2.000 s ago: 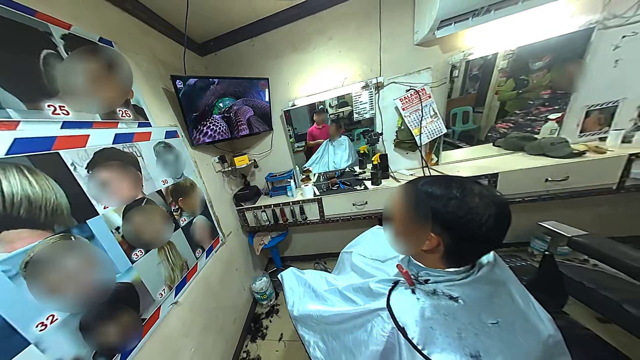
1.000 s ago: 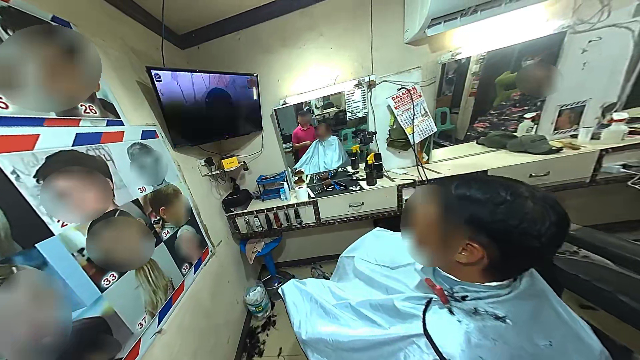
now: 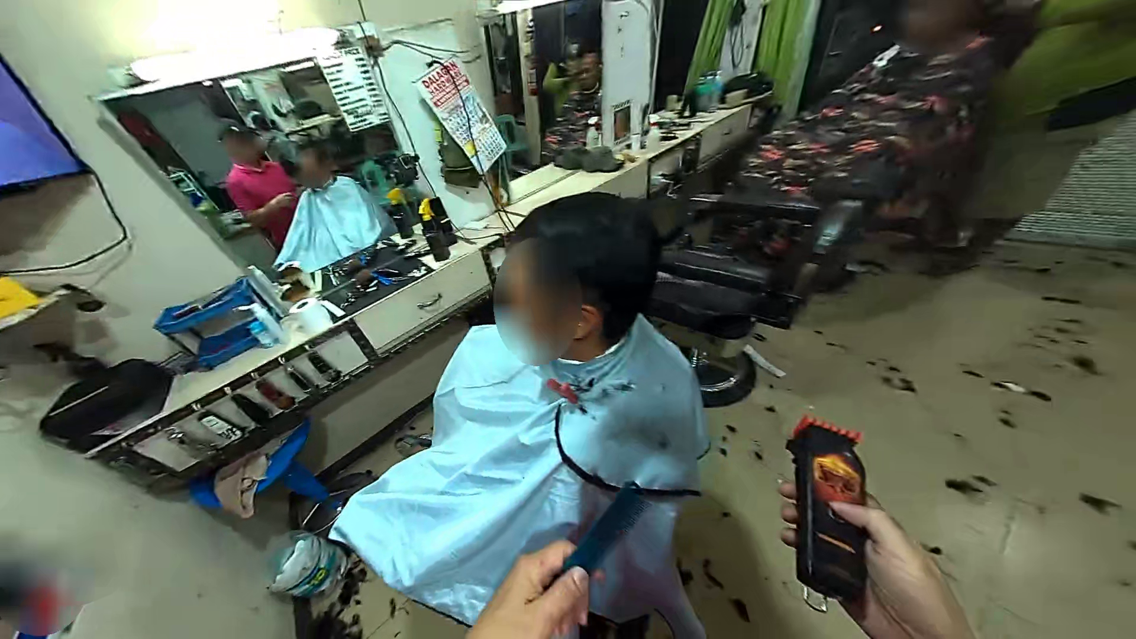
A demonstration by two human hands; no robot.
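My left hand [image 3: 537,596] holds a dark blue comb [image 3: 608,530] by one end, its teeth end lying over the lower part of a light blue barber cape [image 3: 497,479]. At the lower right, my right hand [image 3: 887,559] grips a black hair clipper [image 3: 831,515] with a red guard comb [image 3: 827,429] pointing up. A seated person [image 3: 590,266] with dark hair wears the cape, which a red clip [image 3: 562,390] fastens near the neck. Cut hair lies on the cape's shoulder. Neither the comb nor the clipper touches the person's hair.
A counter [image 3: 426,297] with drawers and a mirror [image 3: 213,186] runs behind the person. Blue plastic tray [image 3: 222,333] and spray bottles stand on it. Blue stool [image 3: 293,461] and bucket [image 3: 306,565] are at lower left. A black barber chair [image 3: 728,284] and another caped person [image 3: 852,142] are behind, right.
The view has swung right and down. My two hands, the comb and the clipper now show, while neither earlier frame shows them.
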